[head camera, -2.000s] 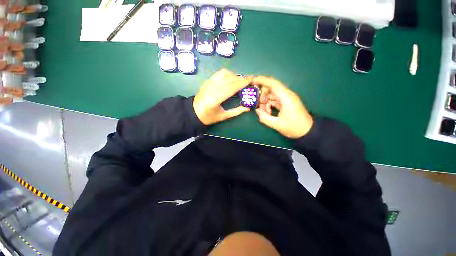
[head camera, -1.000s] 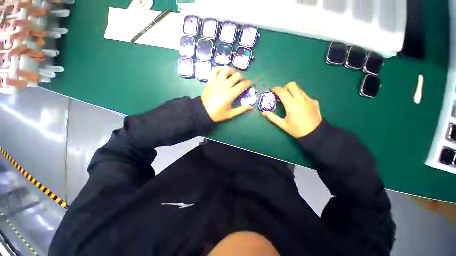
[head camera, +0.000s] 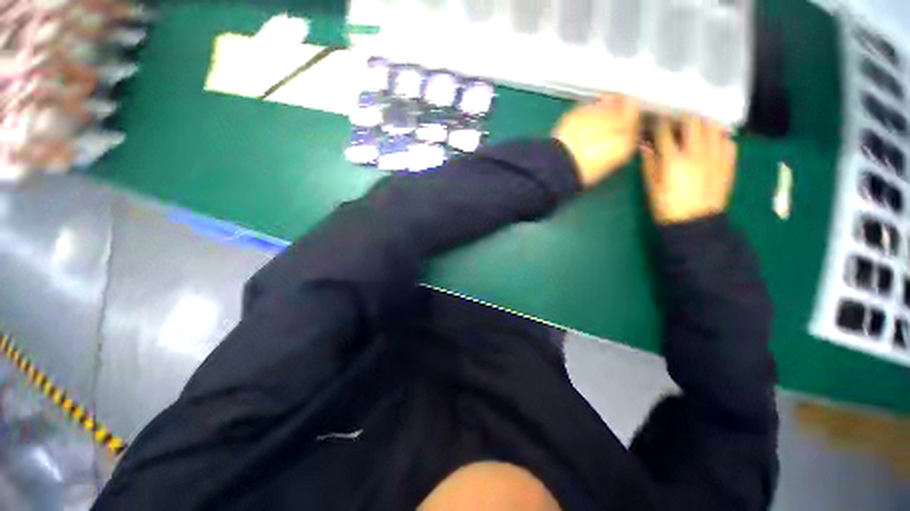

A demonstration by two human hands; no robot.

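Note:
The view is blurred. My left hand (head camera: 601, 140) and my right hand (head camera: 690, 170) are side by side over the dark watch units (head camera: 649, 127), just in front of the white plastic tray. Only a small dark part of these units shows between my fingers; the rest is hidden. Whether either hand grips a unit cannot be told. A block of handled watch units (head camera: 439, 88) with pale, lit screens lies left of centre in several short rows.
The white plastic tray (head camera: 559, 75) is at the far edge. A filled tray (head camera: 833, 289) of dark watches stands far right. A short pale stick (head camera: 783, 191) lies left of it. A pen (head camera: 299, 72) lies on paper (head camera: 234, 65). Orange and white pieces (head camera: 60, 90) are far left.
Both hands have left the two lit watches near the centre and moved right and away, onto the dark units. The view has shifted and blurred.

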